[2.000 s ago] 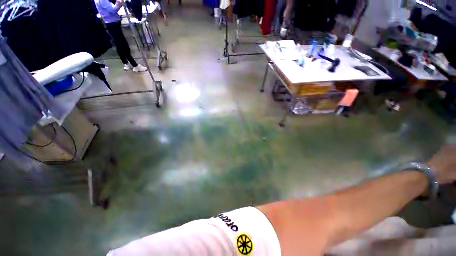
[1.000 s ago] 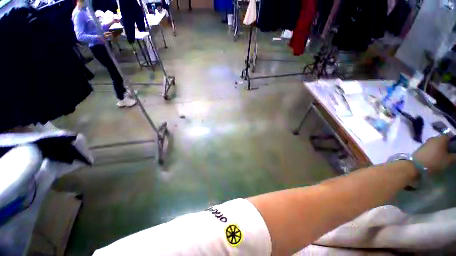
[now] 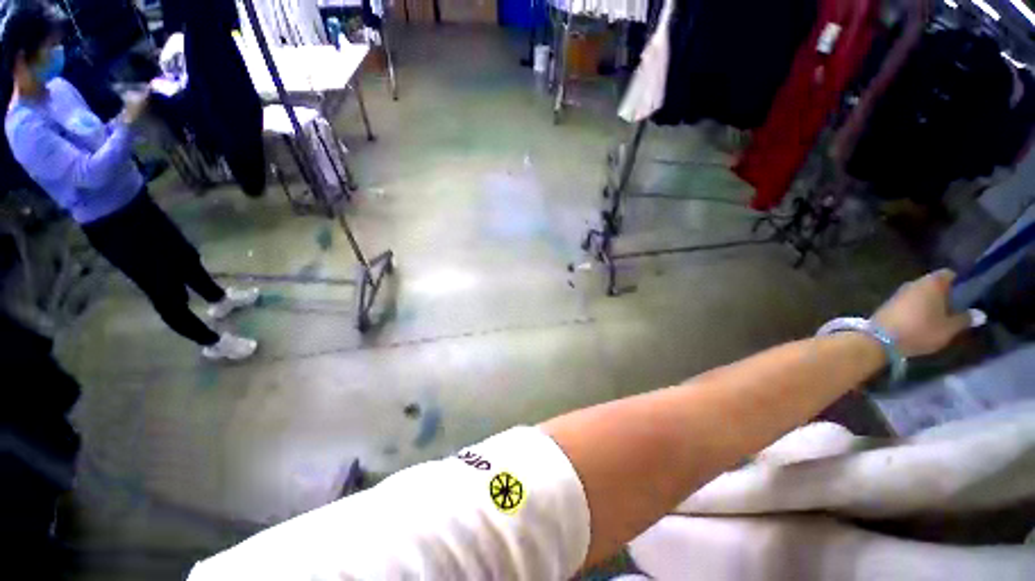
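Note:
My left arm, in a white short sleeve with a yellow round print, reaches from the lower left to the right. My left hand [image 3: 922, 314], with a bracelet at the wrist, is closed around a blue-wrapped garment rail [image 3: 1001, 259] at the right edge; the fingertips are partly hidden. Cream garments [image 3: 885, 488] hang at the lower right, below and beside my forearm, cut off by the frame. My right hand is not in view.
A person [image 3: 97, 170] in a lilac top stands at the left. A rack's castored foot [image 3: 371, 289] stands left of centre. Another rack [image 3: 613, 216] holds dark garments and a red garment [image 3: 794, 108]. Dark garments [image 3: 34, 420] fill the left edge. A white table [image 3: 301, 68] stands behind.
The view has moved across the floor towards the racks and person. The white worktable has left the view at the right. My left hand stays closed at the right, with the cream garments still alongside.

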